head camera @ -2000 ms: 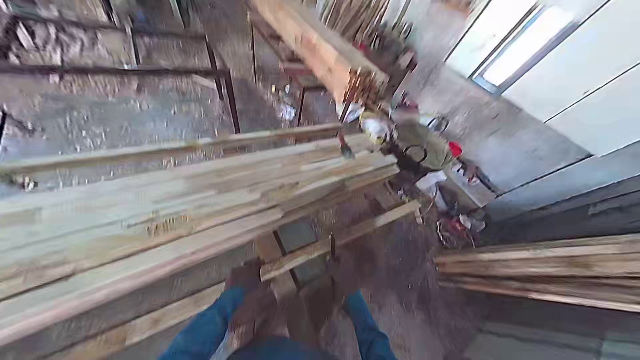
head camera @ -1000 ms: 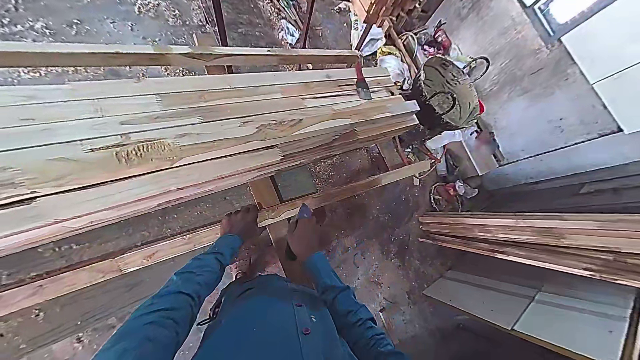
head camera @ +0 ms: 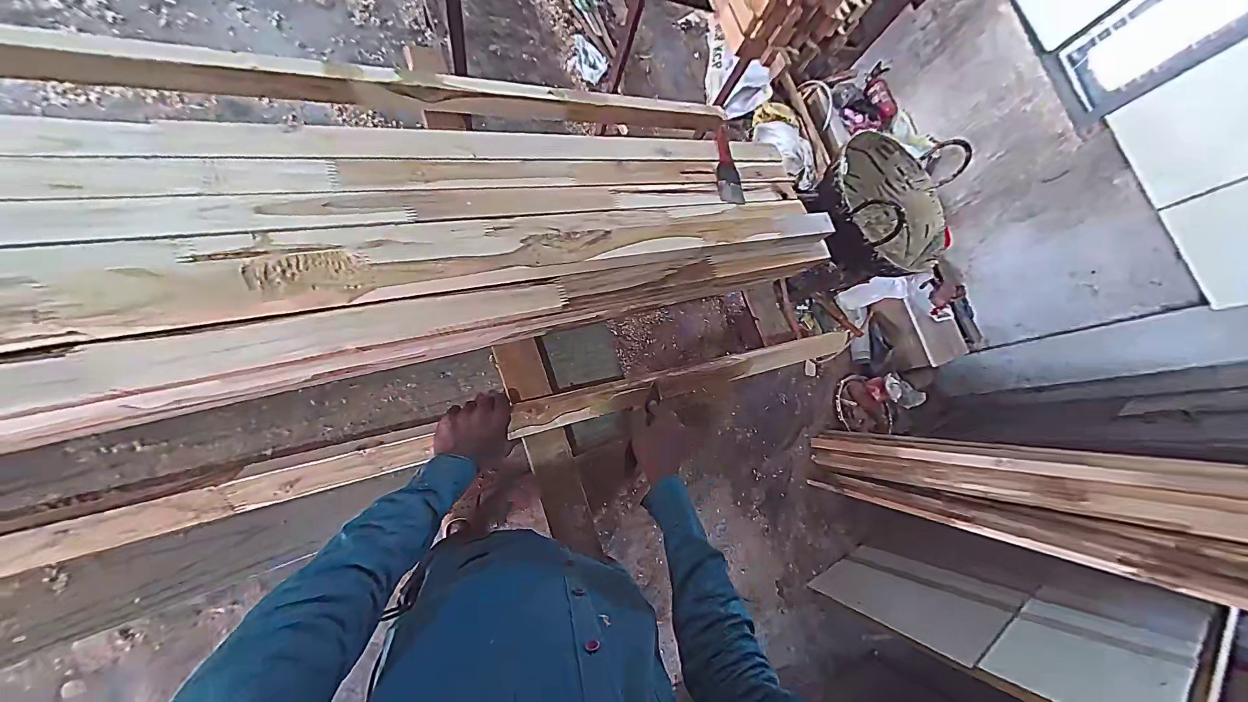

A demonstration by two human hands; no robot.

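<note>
A narrow wooden batten [head camera: 731, 369] lies over a wooden crosspiece [head camera: 554, 478]. My left hand [head camera: 475, 429] grips at the batten's left end, fingers curled. My right hand [head camera: 660, 439] is closed on a small hand tool [head camera: 652, 398] at the batten's near edge; only its dark tip shows, so its kind is unclear. Another strip of wood [head camera: 322, 478] runs off to the left from beside my left hand. Beyond the batten lie several long planks [head camera: 468, 229] side by side, one with a rough patch. A red-handled tool with a flat end [head camera: 727, 175] rests on their right part.
A separate beam [head camera: 292, 83] lies behind the planks. At the right stand a green bag with handles [head camera: 887, 200], a cardboard box [head camera: 916, 327] and a stack of long boards [head camera: 1024, 497]. Pale panels [head camera: 1004, 614] lie below that stack. Bundled wood pieces [head camera: 790, 34] are at the back.
Since one second ago, the tool in my right hand shows less, now just a dark tip. My left hand stays at the batten's end. The view has swung since the earliest frame.
</note>
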